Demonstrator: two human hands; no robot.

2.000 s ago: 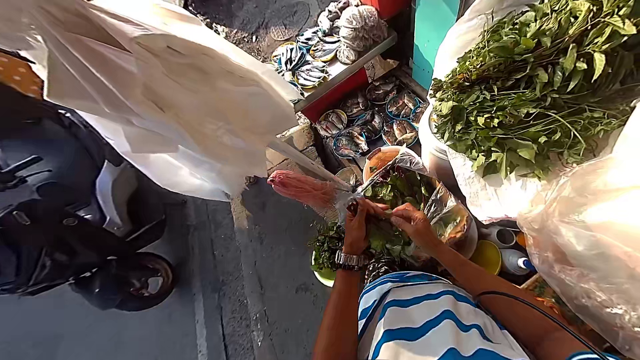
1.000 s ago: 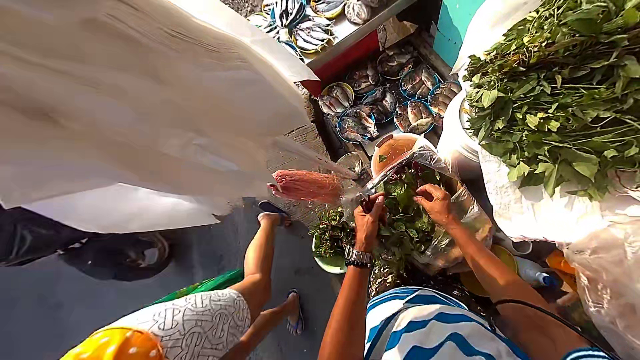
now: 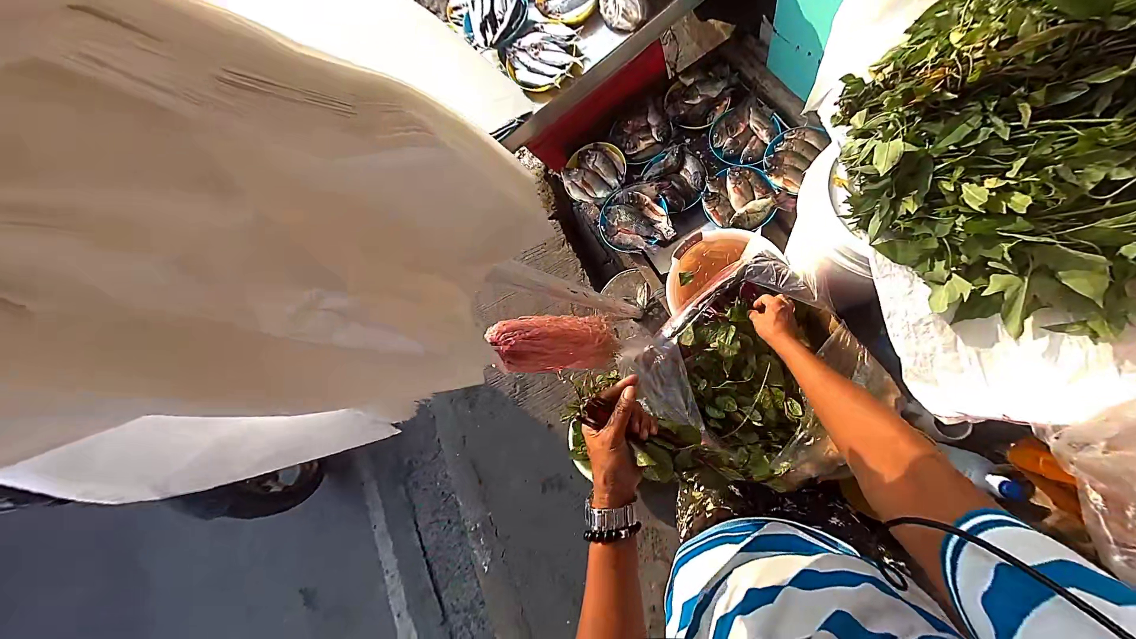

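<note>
My left hand, with a metal watch and dark beads at the wrist, has its fingers curled around leafy green stems. My right hand is among the leafy greens at the upper edge of a clear plastic bag; its fingertips are partly hidden, so what they hold is unclear. The open bag lies around the greens. Above my left hand hangs a bundle in pink netting. A white tub of brownish liquid stands just beyond the greens.
Fish lie in blue-rimmed baskets ahead, with more on a raised table. A big heap of leafy greens rests on white sacking at right. A large pale sheet covers the upper left. A vehicle wheel shows below it.
My left hand has come down from the bag's edge to the leafy stems. My right hand has moved forward to the bag's upper edge. A passer-by seen one second ago is out of view.
</note>
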